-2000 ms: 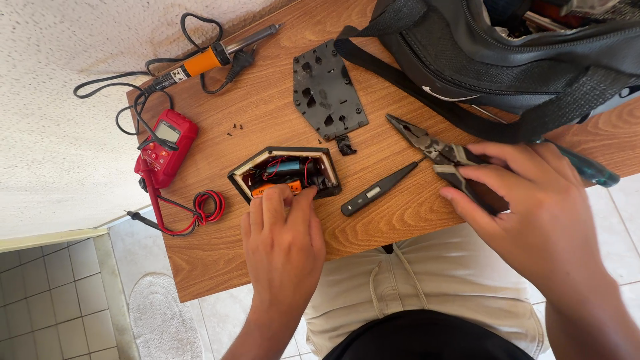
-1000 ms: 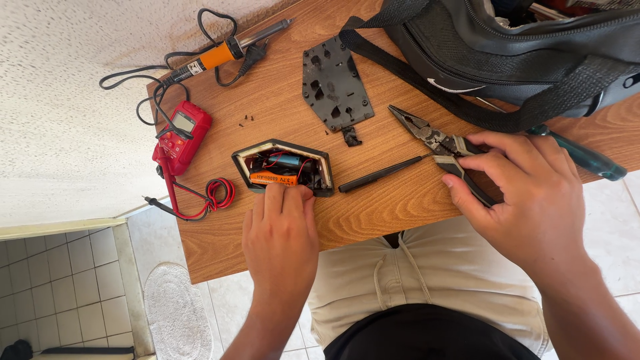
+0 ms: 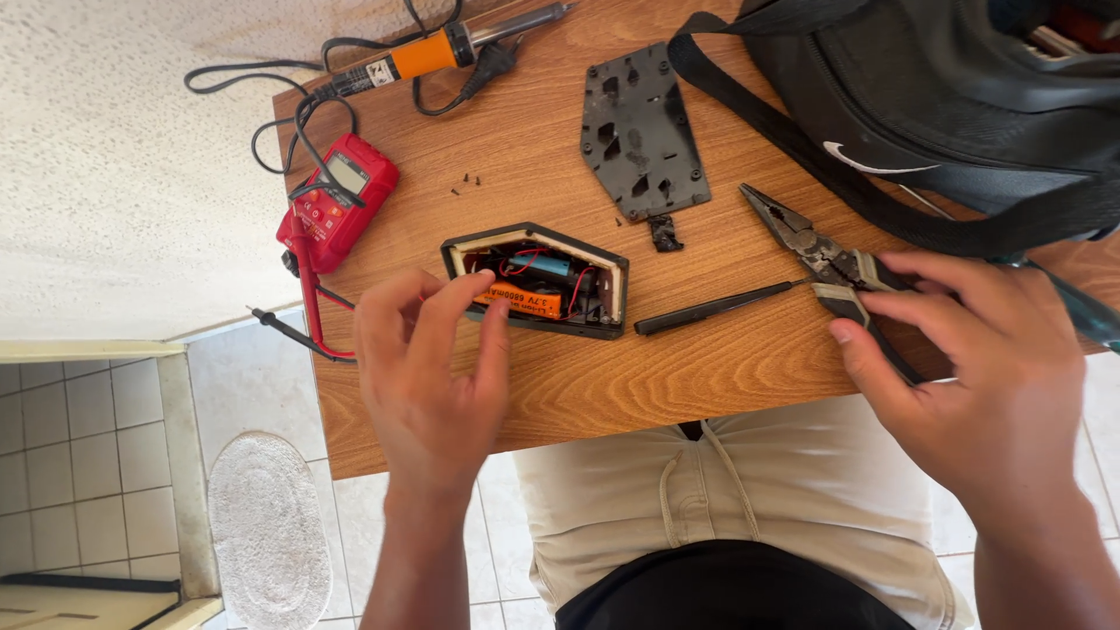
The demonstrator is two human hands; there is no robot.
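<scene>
An open black hexagonal casing [image 3: 623, 289] lies on the table, with an orange lithium-ion cell [image 3: 529, 300], a blue cylindrical cell [image 3: 540, 264] and red and black wires inside. Over its left end is my left hand [image 3: 433, 367], fingers spread; whether a fingertip touches the orange cell is unclear. My right hand [image 3: 980, 367] grips the handles of long-nose pliers [image 3: 818, 254], which rest on the table with jaws pointing up and left. Between the casing and the pliers lies a slim black pen-like tool [image 3: 717, 309].
Beyond the casing lie a black perforated cover plate [image 3: 643, 131], a scrap of black tape [image 3: 665, 234] and several small screws [image 3: 466, 179]. Left are a red multimeter [image 3: 350, 206] with leads and an orange-handled soldering iron [image 3: 420, 57]. A black bag [image 3: 945, 114] and a teal-handled tool [image 3: 1076, 302] are at right.
My left hand has lifted off the near edge of the casing and moved left, its fingers parting. The right hand stays on the pliers.
</scene>
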